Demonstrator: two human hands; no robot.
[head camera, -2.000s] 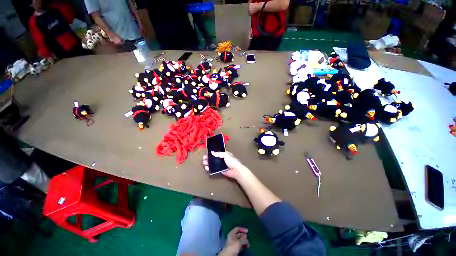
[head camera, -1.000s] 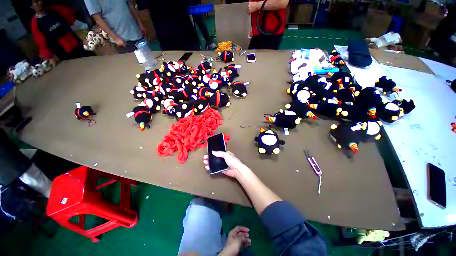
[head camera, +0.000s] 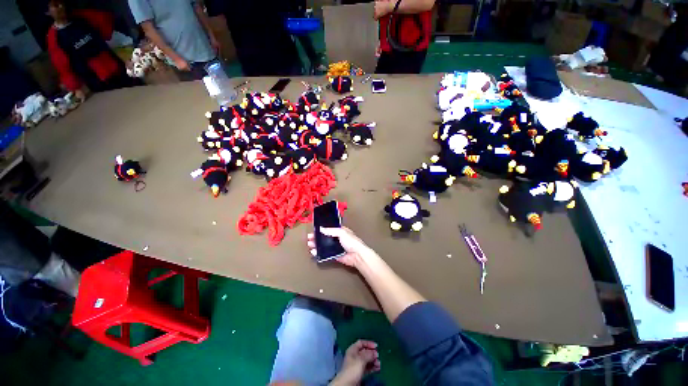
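My right hand (head camera: 339, 246) is closed around a black smartphone (head camera: 327, 231), thumb on its dark screen, at the near middle of the brown table (head camera: 400, 275). My left hand (head camera: 359, 360) is low at the bottom edge by my leg, fingers curled; whether it holds anything is unclear. A tangled heap of red scarves (head camera: 281, 203) lies just left of the phone. A plush penguin without a scarf (head camera: 406, 212) lies to the right. Pink-handled snips (head camera: 474, 249) lie further right. A pile of penguins with red scarves (head camera: 275, 136) is behind the red heap.
Black penguins without visible scarves (head camera: 494, 151) are piled at right. A white table (head camera: 649, 219) bears another phone (head camera: 660, 276). A clear bottle (head camera: 219, 83) stands at the far edge. A red stool (head camera: 128, 301) is on the floor at left. People stand behind the table.
My right hand and the phone stay in place. At the back, the dark-clothed person near the blue object has shifted slightly. A dark figure now shows at the far right top edge.
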